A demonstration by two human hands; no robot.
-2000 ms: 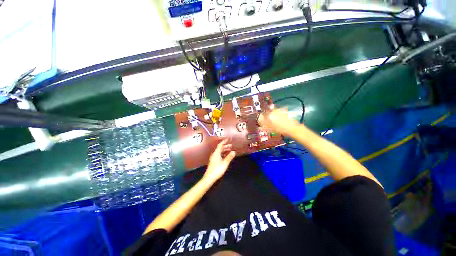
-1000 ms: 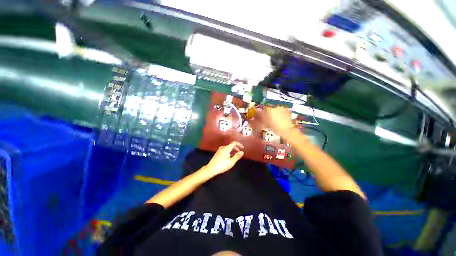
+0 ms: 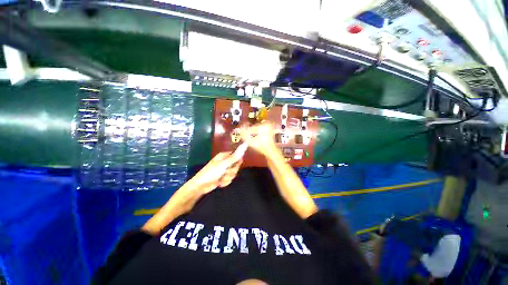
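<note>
The reddish-brown test fixture board (image 3: 256,157) lies on the green bench in front of my body. My left hand (image 3: 221,168) is at the board's front left edge, its fingertips pointing up to my right hand. My right hand (image 3: 260,139) is over the middle of the board, blurred. The fingertips of both hands meet or nearly meet; whether they hold a small part cannot be seen. Pale toggle clamps (image 3: 284,119) stand on the board, and a yellow connector (image 3: 262,114) is at its top centre.
A clear plastic blister tray (image 3: 139,133) lies left of the board, small parts along its left edge. A white test meter (image 3: 231,58) and a dark screen (image 3: 314,69) stand behind. A control box (image 3: 401,39) is upper right. A black cable loops right of the board.
My right hand has moved left and down from the board's upper part to beside my left hand. My left hand has turned towards it. The camera view has also shifted.
</note>
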